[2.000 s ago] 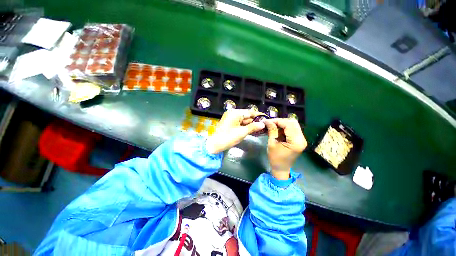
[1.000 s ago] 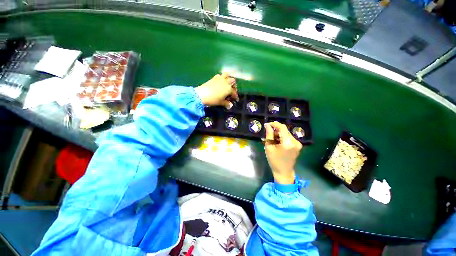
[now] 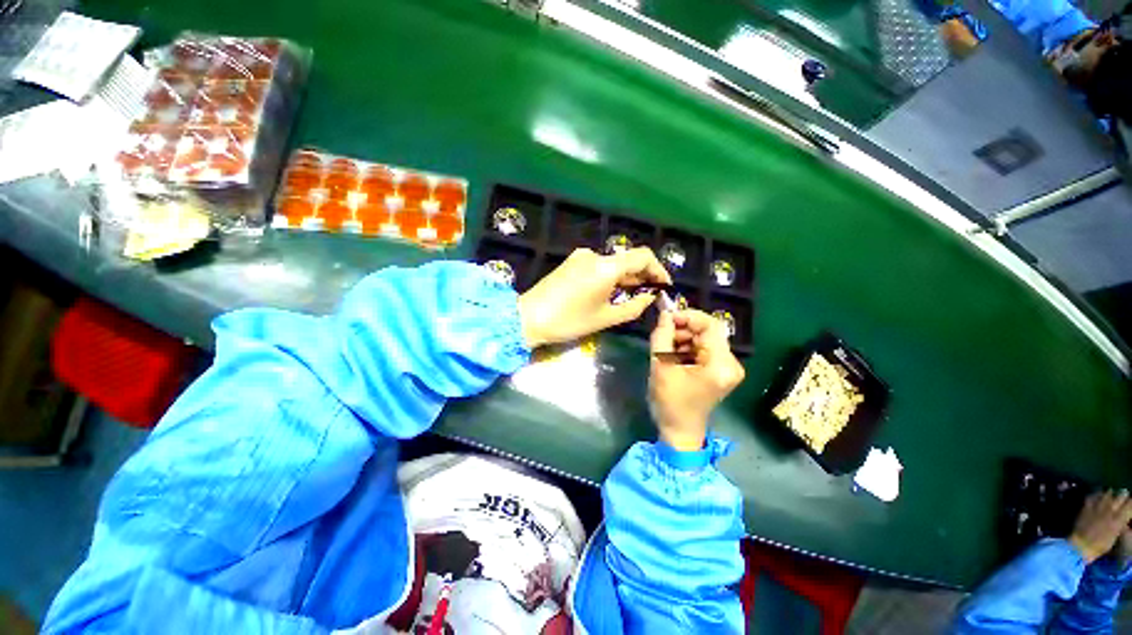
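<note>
My left hand (image 3: pixel 598 298) is over the black parts tray (image 3: pixel 575 227), fingers shut on a small dark-rimmed round part (image 3: pixel 659 289), mostly hidden. My right hand (image 3: pixel 695 366) is close beside it, with finger and thumb pinched on a slim pale thing (image 3: pixel 667 301) that looks like the tweezers' tip, touching or nearly touching the part. Shiny round parts (image 3: pixel 724 270) sit in the tray; the second back-row pocket from the left is empty. My left hand hides some front pockets. A bit of the yellow film stickers (image 3: pixel 574 349) shows below my left wrist.
An orange disc sheet (image 3: pixel 371 200) lies left of the tray, with bagged disc sheets (image 3: pixel 214 112) and white paper (image 3: pixel 77 55) beyond. At right are a black box of pale pieces (image 3: pixel 819 403) and a white scrap (image 3: pixel 879 474). Another person's hands (image 3: pixel 1101 526) show at far right.
My left hand has moved from the tray's back left to its middle, now with a round part. My right hand has come up to it. The view has shifted and turned.
</note>
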